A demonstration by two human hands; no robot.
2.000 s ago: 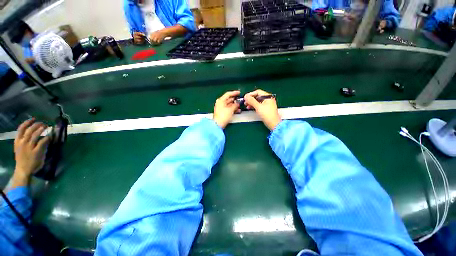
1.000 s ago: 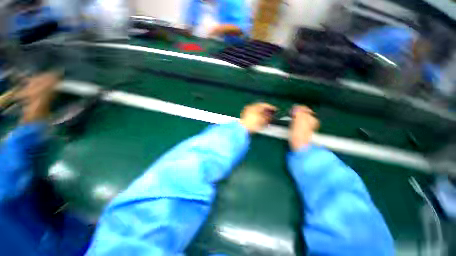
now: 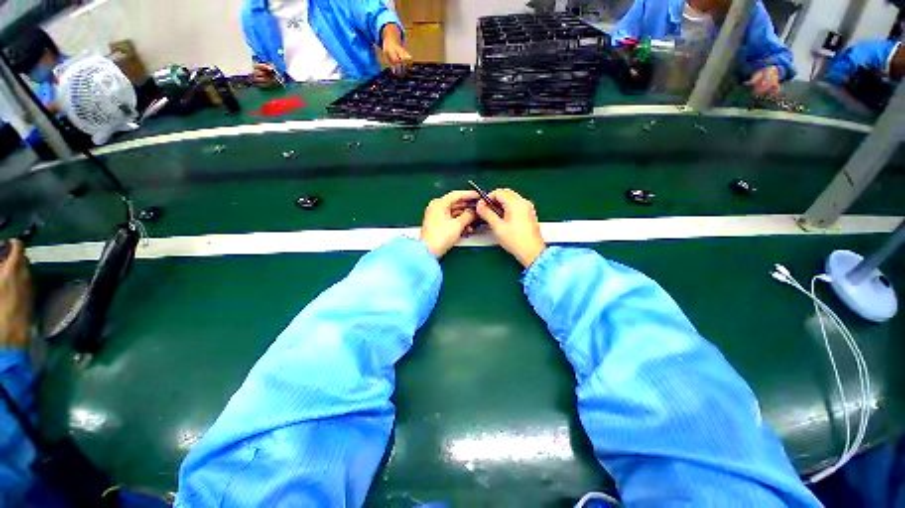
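Note:
My left hand (image 3: 450, 220) is bare and pinches a small dark device unit, mostly hidden between the fingers, over the white belt edge rail (image 3: 337, 239). My right hand (image 3: 512, 224) holds thin dark tweezers (image 3: 485, 197), or a similar slim tool, pointing up and to the left. The hands are close together, fingertips almost touching. Black shiny units lie spaced out on the green conveyor belt, one left of my hands (image 3: 309, 201) and others to the right (image 3: 640, 196).
A hanging black screwdriver (image 3: 106, 288) and a greyish disc (image 3: 65, 307) are at left beside a neighbour's hand (image 3: 14, 298). A white cable (image 3: 841, 369) and fan base (image 3: 861, 286) are at right. Black trays (image 3: 541, 65), flat and stacked, and people are across the belt.
My hands swung apart in the blurred frame and are now back together, the tool pointing up-left. The belt units shifted left. The neighbour's hand moved left, off the screwdriver. A worker opposite reaches to the flat tray.

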